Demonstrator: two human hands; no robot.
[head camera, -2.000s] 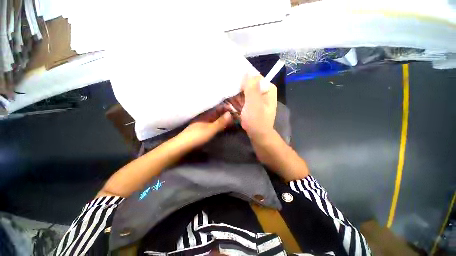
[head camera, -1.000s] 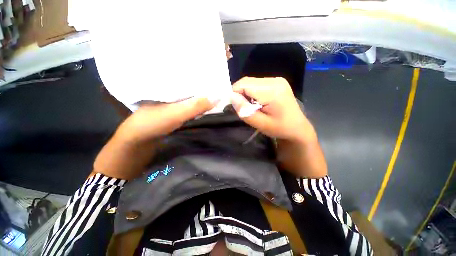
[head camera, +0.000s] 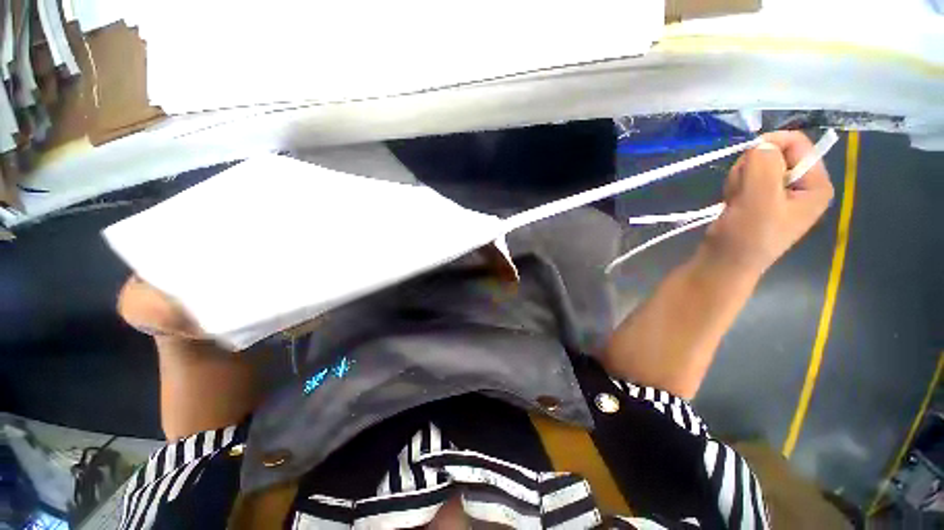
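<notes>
A cut panel (head camera: 311, 243), bright white face up, lies tilted over my lap, below the table's front edge. My left hand (head camera: 155, 311) holds it at its lower left; the fingers are partly hidden under it. My right hand (head camera: 776, 192) is closed at the right, away from the panel. It grips a white strip (head camera: 621, 186) that runs taut to the panel's right corner. A strip end sticks out above the fist, and thin loose strips hang from it on the left. A small brown-edged flap hangs at the panel's corner.
A long white-covered table (head camera: 445, 98) crosses the top, with a large white sheet on it. Stacked panel pieces (head camera: 114, 78) with brown and white edges lie at the upper left. A blue object (head camera: 678, 140) with pale curls sits below the table edge. Yellow lines (head camera: 828, 311) mark the dark floor.
My right hand has moved from the panel's edge far to the right, drawing the strip out. My left hand has moved left with the panel, which has come off the table toward my lap.
</notes>
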